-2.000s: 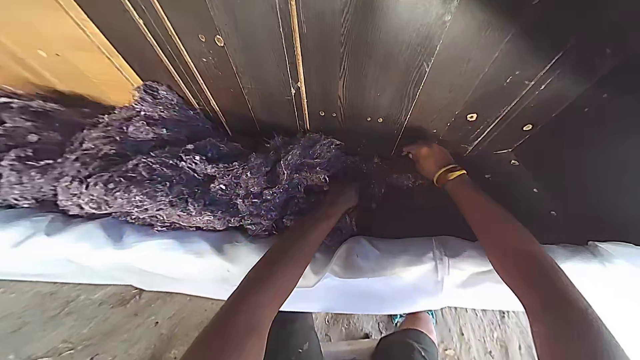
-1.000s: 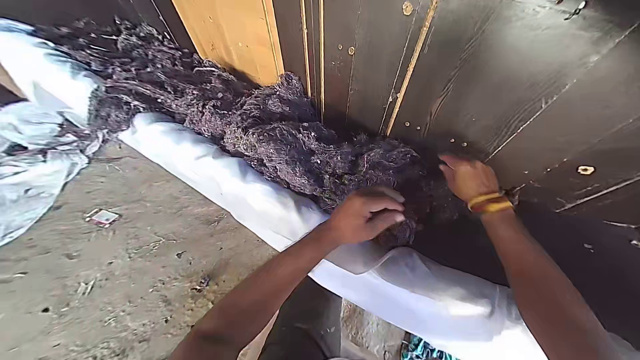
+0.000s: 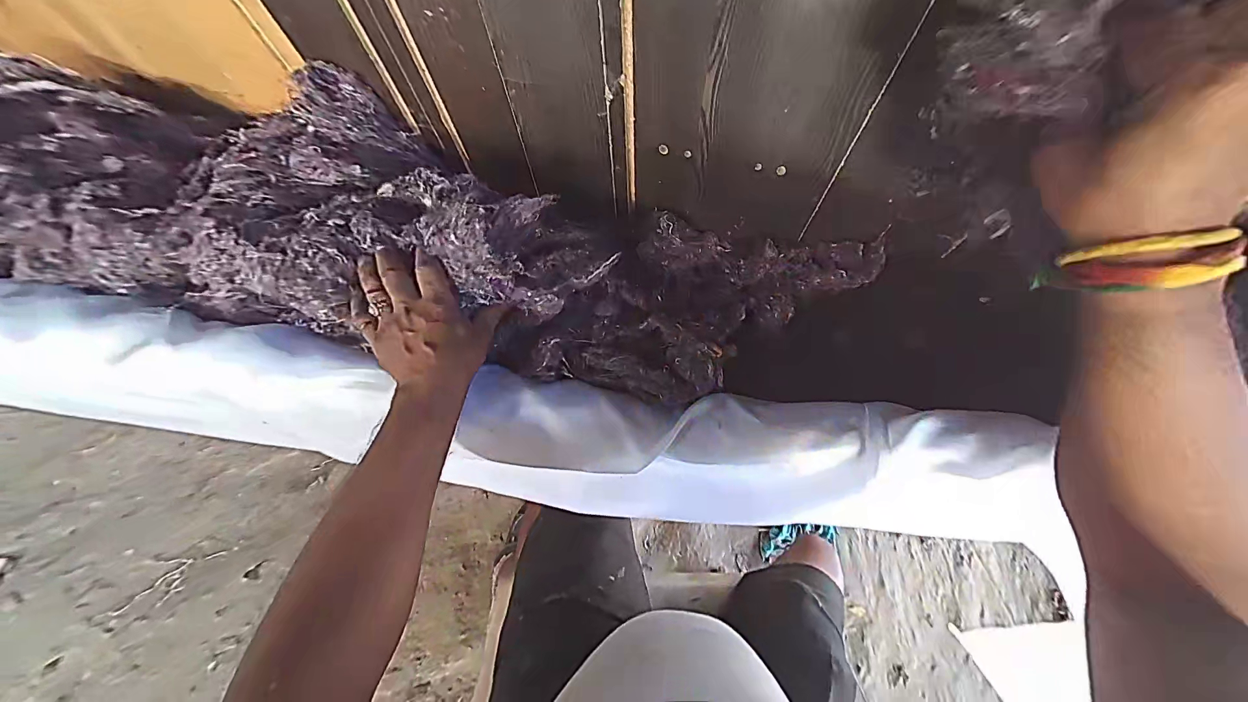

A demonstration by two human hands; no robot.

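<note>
A long heap of loose purple-grey fibre (image 3: 263,214) lies along the foot of dark wooden boards. My left hand (image 3: 419,317) rests palm down on the heap near its front edge, fingers spread, holding nothing. Right of it the pile thins into darker tufts (image 3: 682,302). My right hand (image 3: 1141,156), with yellow, red and green bands at the wrist, is raised at the upper right. A blurred clump of fibre (image 3: 1024,68) is at its fingers, which are partly hidden and cut by the frame. A white cloth roll (image 3: 780,458) runs along the front of the heap.
The dark boards (image 3: 760,97) rise behind the fibre, with a yellow-orange panel (image 3: 146,39) at the upper left. Rough ground (image 3: 175,546) lies in front of the white roll. My legs and a turquoise shoe (image 3: 795,536) are below the roll, and a pale flat piece (image 3: 1024,653) lies at the lower right.
My right hand has risen from beside the fibre's right end to the upper right, with a clump at it. My left hand, lifted one second ago, now lies spread on the heap.
</note>
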